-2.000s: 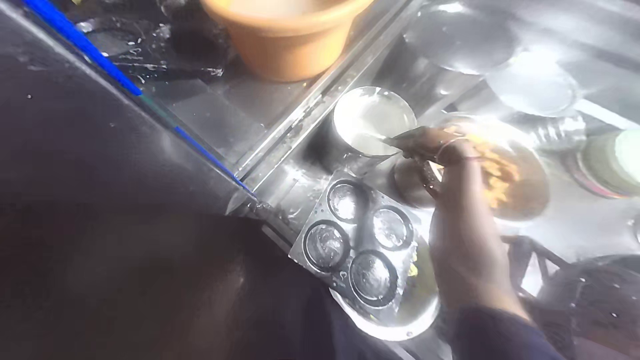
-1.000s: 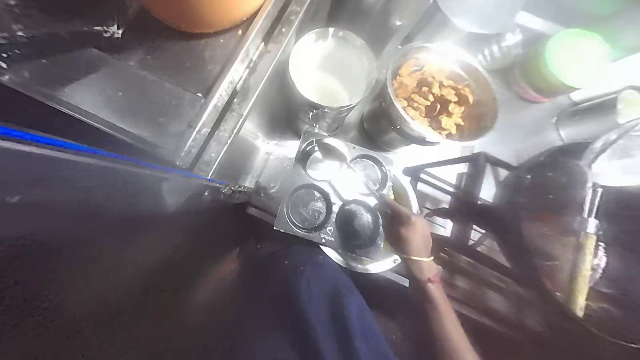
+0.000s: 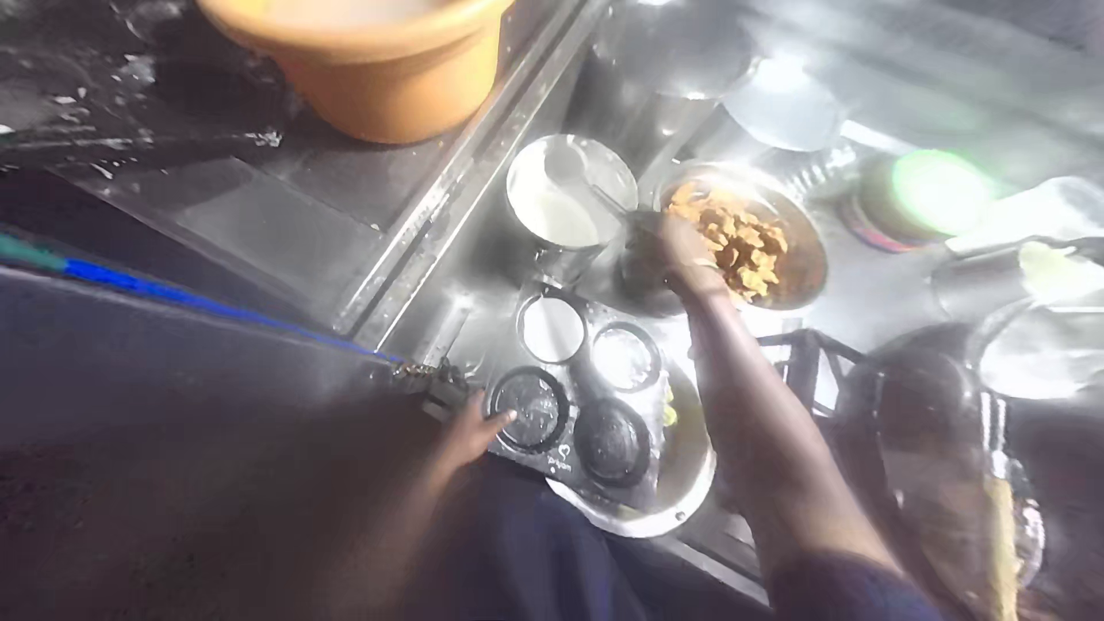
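Note:
A metal ladle [image 3: 604,200] dips into a steel pot of white liquid [image 3: 552,203]; my right hand [image 3: 681,246] grips its handle. Just below lies a dark tray with several round cups [image 3: 569,392], the upper two looking bright white, perhaps filled or only glaring. My left hand [image 3: 479,431] touches the tray's left edge, thumb over the lower-left cup, fingers partly hidden. The tray rests over a round metal pan [image 3: 694,483]. To the right of the pot stands a steel bowl of brown fried pieces [image 3: 742,246], partly behind my right wrist.
An orange tub [image 3: 388,86] stands at the upper left, beyond a metal counter ridge [image 3: 466,164]. On the right are a lidded jar [image 3: 918,198], a black metal stand [image 3: 806,354] and a large dark pan [image 3: 914,448]. A steel cup [image 3: 975,280] lies near the jar.
My right hand has moved from over the tray up to the pot, with the ladle now in the liquid. My left hand has come into view at the tray's left edge.

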